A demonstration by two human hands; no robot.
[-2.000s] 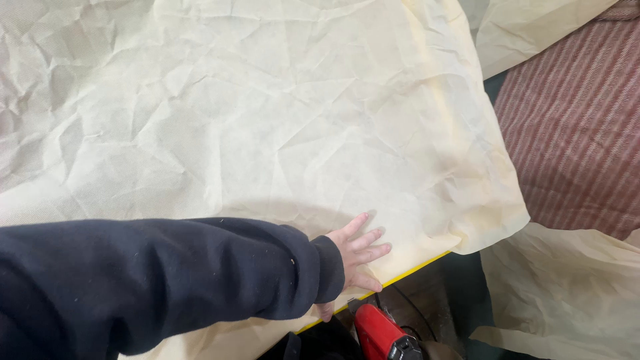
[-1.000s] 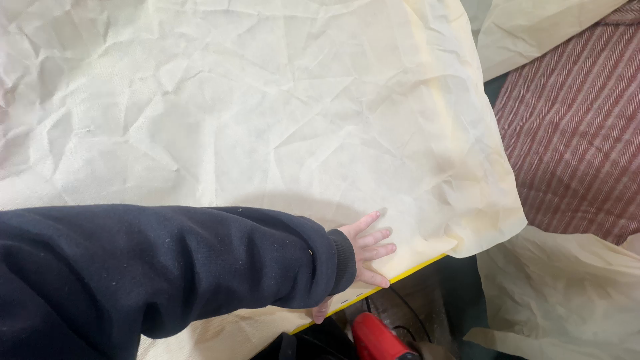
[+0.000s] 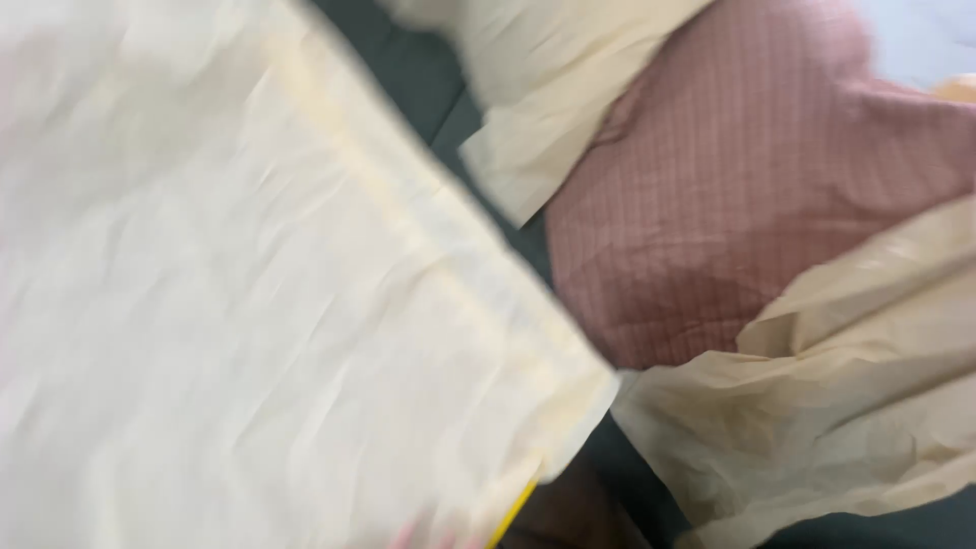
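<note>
A large sheet of creased, cream paper-like material point(image 3: 229, 305) fills the left half of the head view, blurred by motion. A yellow edge point(image 3: 515, 511) shows beneath its lower right corner. At the bottom border only a few blurred fingertips point(image 3: 427, 540) are visible, at the sheet near the yellow edge; which hand they belong to cannot be told from this frame. The rest of that hand is cut off, and no other hand shows.
Right of the sheet lies a dusty-red striped fabric point(image 3: 686, 229). Crumpled cream paper point(image 3: 823, 412) lies below it, and another cream piece point(image 3: 549, 91) above. A dark green surface point(image 3: 396, 69) shows between them.
The view has swung markedly. The dark-sleeved forearm and spread hand, seen earlier on the sheet near the yellow edge, have mostly left the frame. The red object below is out of view.
</note>
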